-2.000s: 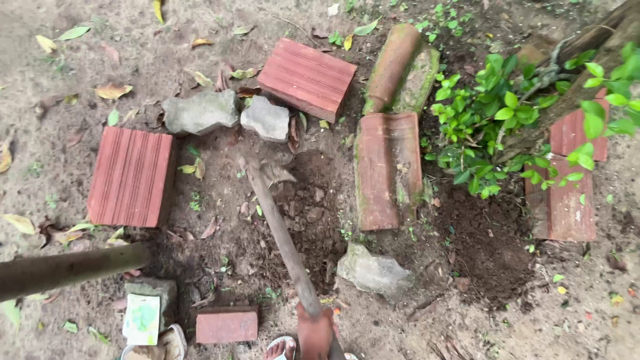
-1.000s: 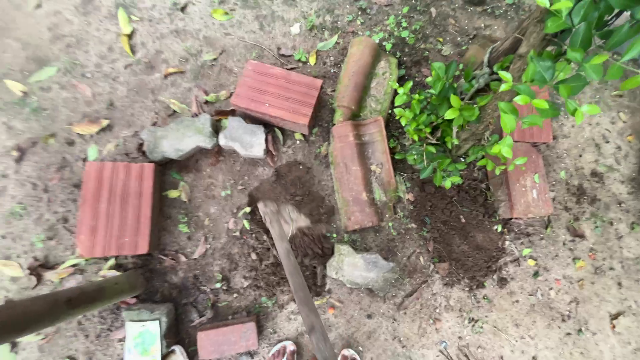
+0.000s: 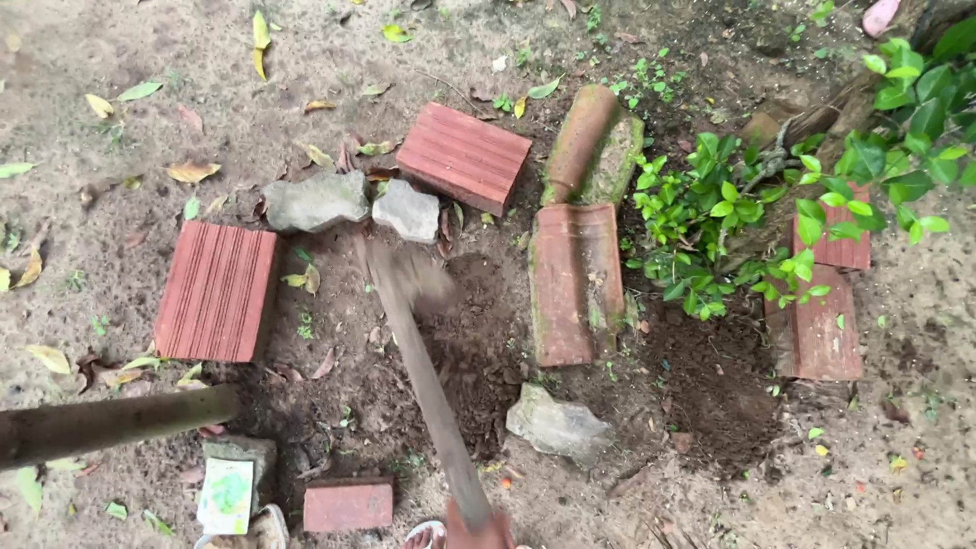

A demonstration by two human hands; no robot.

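One of my hands shows at the bottom edge, closed round the wooden handle of a hoe; whether it is left or right I cannot tell, and the other is not distinct. The handle slants up and left. Its blurred head is over loose dark soil, below two grey stones. Right of the soil lie two mossy clay roof tiles, end to end. Another stone lies beneath them. Ridged red clay blocks lie left and above.
A dark pole or thin trunk juts in from the left. Near the bottom are a small brick and a printed packet against a stone. A leafy shrub overhangs more clay blocks and a dug patch at right.
The hoe head has come up from the dark soil, where it was one second ago, and is now a blur farther up and left. My hand is in view again at the bottom.
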